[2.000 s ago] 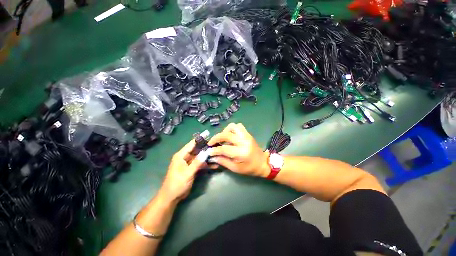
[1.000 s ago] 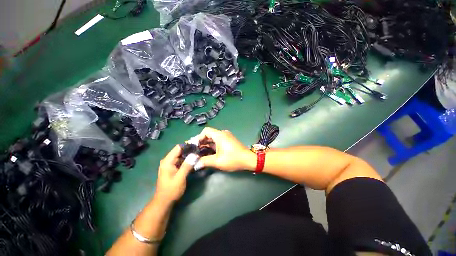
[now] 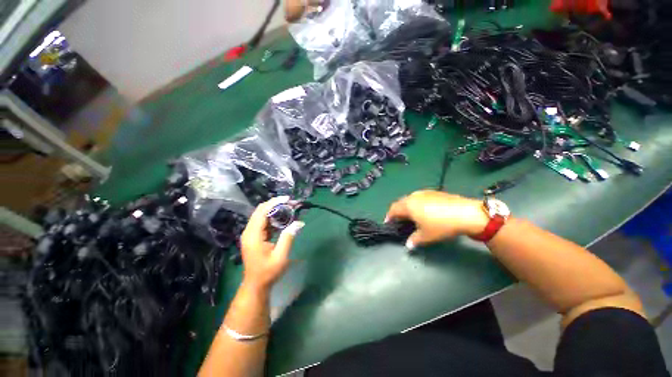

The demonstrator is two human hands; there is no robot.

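My left hand (image 3: 267, 247) holds a small dark round housing (image 3: 281, 215) between thumb and fingers, above the green table. A thin black cable runs from the housing to the right, to a folded black cable bundle (image 3: 372, 230). My right hand (image 3: 431, 217) is closed on the right end of that bundle, with a red-strapped watch on the wrist. White coverings show on the left fingertips and the right thumb. The inside of the housing is too small to read.
Clear plastic bags (image 3: 239, 166) stand behind loose black curved shells (image 3: 354, 180). A large pile of black corded units (image 3: 125, 287) lies at the left. Black cables (image 3: 494, 85) with green board ends lie at the back right. Another person's hand (image 3: 302, 9) shows at the top.
My right hand has left the housing, moved right and taken hold of the cable bundle. My left hand keeps the housing. The camera view has turned, showing more at the left.
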